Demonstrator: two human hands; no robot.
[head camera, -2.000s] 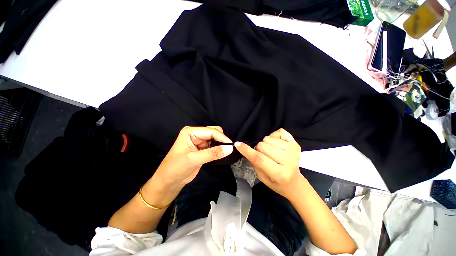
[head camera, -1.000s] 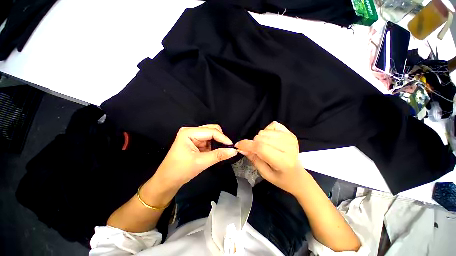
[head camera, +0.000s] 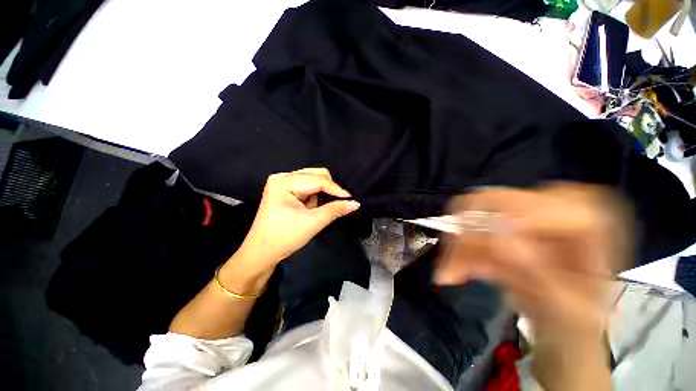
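Observation:
The large black garment (head camera: 366, 114) lies spread over the white table, its near edge over my lap. My left hand (head camera: 299, 210) pinches the garment's folded edge between thumb and fingertips. My right hand (head camera: 542, 244) is strongly blurred, to the right of my left hand and apart from it. A pale pointed streak shows at its fingertips; I cannot tell whether it is a needle. A very fine thread line runs faintly from near my left fingertips towards my right hand.
The white table (head camera: 145, 84) carries a smartphone (head camera: 602, 52), tangled thread scraps (head camera: 645, 114) and a yellow-brown container (head camera: 651, 15) at the right. A black cloth heap (head camera: 130, 275) lies below the table at left. A red object (head camera: 504, 366) shows at the lower right.
My right hand has moved away from my left hand to the right and is now blurred. My left hand still pinches the edge. The whole view has shifted slightly.

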